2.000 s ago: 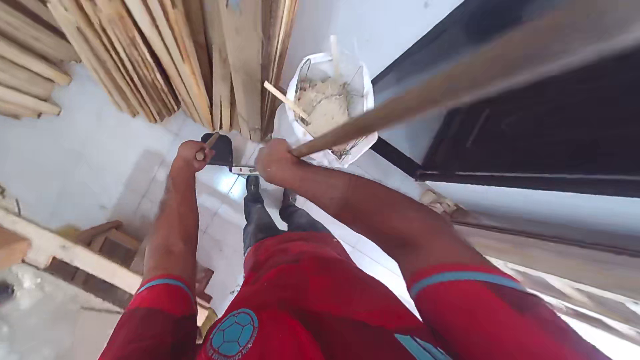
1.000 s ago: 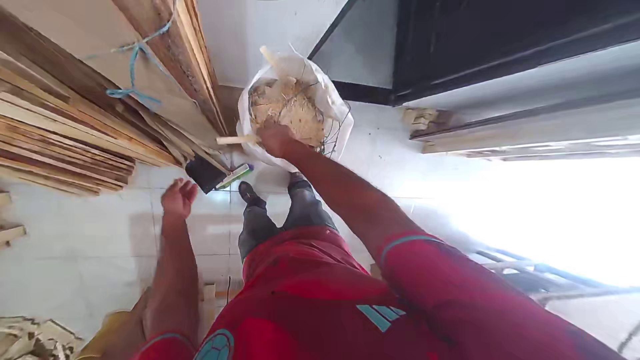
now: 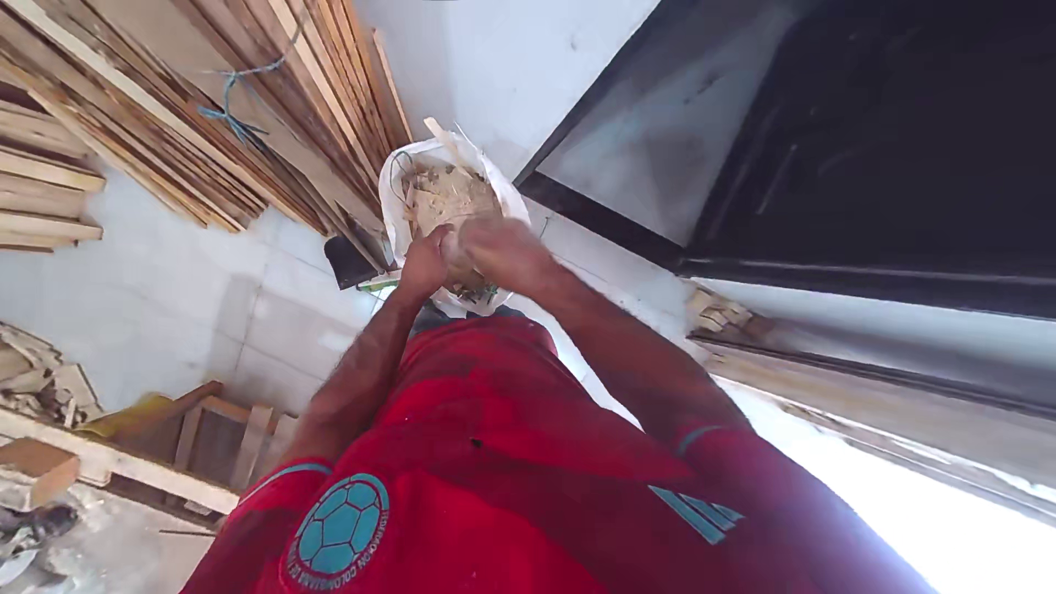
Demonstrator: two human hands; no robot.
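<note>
A white sack (image 3: pixel 510 198) stands open in front of me, filled with sawdust and wood scraps (image 3: pixel 450 194). A pale piece of wood (image 3: pixel 444 136) sticks up at its far rim. Both hands are together over the near half of the sack. My left hand (image 3: pixel 427 262) has its fingers curled, and something pale may lie between it and the other hand. Blurred by motion, my right hand (image 3: pixel 499 252) touches or nearly touches the left; its grip cannot be made out. A black dustpan (image 3: pixel 350 262) lies on the floor just left of the sack.
Long wooden boards (image 3: pixel 190 107), some tied with blue cord (image 3: pixel 233 124), lean at the upper left. A dark panel (image 3: pixel 891 157) with a black frame stands on the right. Wood offcuts (image 3: pixel 718 312) lie below it. A wooden frame (image 3: pixel 223 429) and scrap pile (image 3: pixel 41 375) are at lower left.
The long wooden pole seen in my right hand two seconds ago is no longer in view. My left hand has moved from beside the dustpan to over the sack, joining my right hand.
</note>
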